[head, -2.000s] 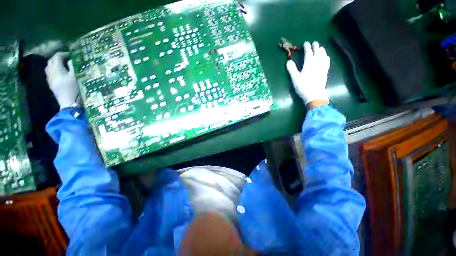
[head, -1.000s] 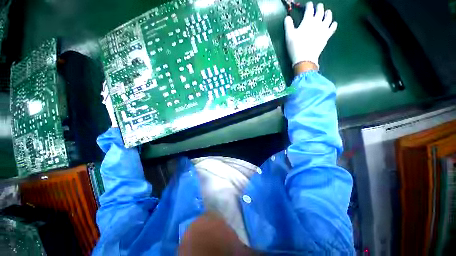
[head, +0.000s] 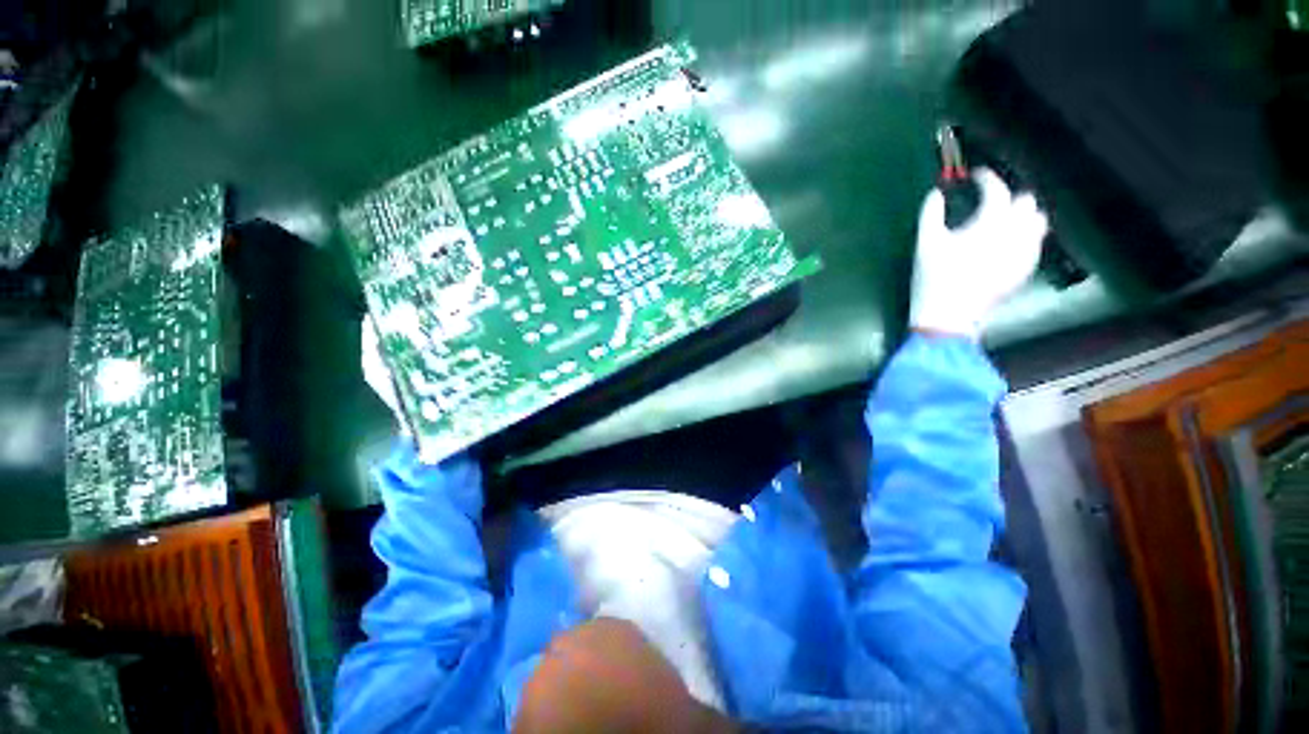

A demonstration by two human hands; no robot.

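Observation:
The large green circuit board (head: pixel 567 258) lies tilted in front of me, solder side up, with dark parts under its near edge. My left hand (head: pixel 381 370), gloved in white, is at the board's left edge. Its fingers are mostly hidden by the board, and it appears to hold that edge. My right hand (head: pixel 979 251), also gloved, is right of the board, closed around small cutters (head: pixel 950 155). The cutters' silver jaws and a bit of red grip point away from me; the rest is hidden in the hand.
A second green board (head: pixel 151 373) lies at the left with dark parts beside it. Another board (head: pixel 467 15) is at the far edge. A large black block (head: pixel 1120 144) lies right of my right hand. Orange-brown racks (head: pixel 187 609) stand below the bench edge on both sides.
My right hand has closed on the cutters, which lay on the mat earlier, and has moved right, away from the board. The view has shifted, showing more of the bench at left.

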